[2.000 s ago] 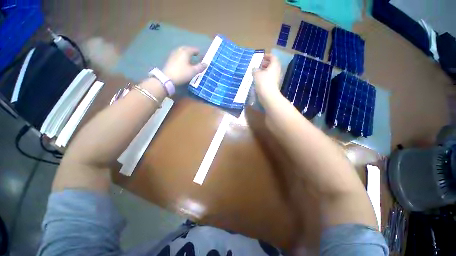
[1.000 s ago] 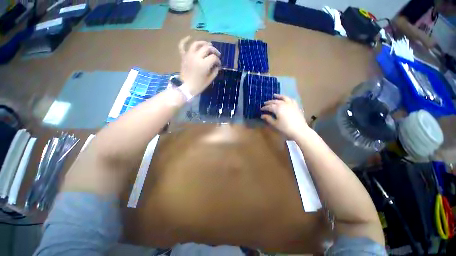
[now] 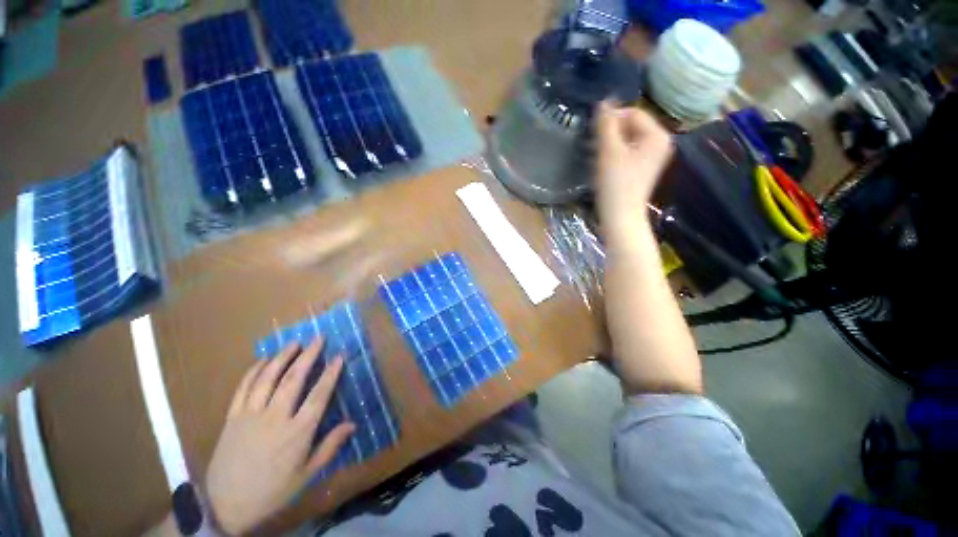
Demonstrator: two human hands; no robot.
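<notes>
Two blue solar cell strings lie side by side on the brown table, with thin wires past their edges. My left hand rests flat with fingers spread on the left string. The right string lies untouched beside it. My right hand is raised by the grey round container, fingers curled; whether it holds anything cannot be told. A white strip lies beyond the right string.
A finished sheet stack with white edge strips lies at left. Unjoined string stacks stand on a grey mat. Shiny ribbon pieces lie near the right table edge. A black holder, yellow-red handles and a white roll are at right.
The view has turned right. Two cell strings now lie in front of me. My left hand has come down onto one; my right hand has left the stacks and moved to the grey container.
</notes>
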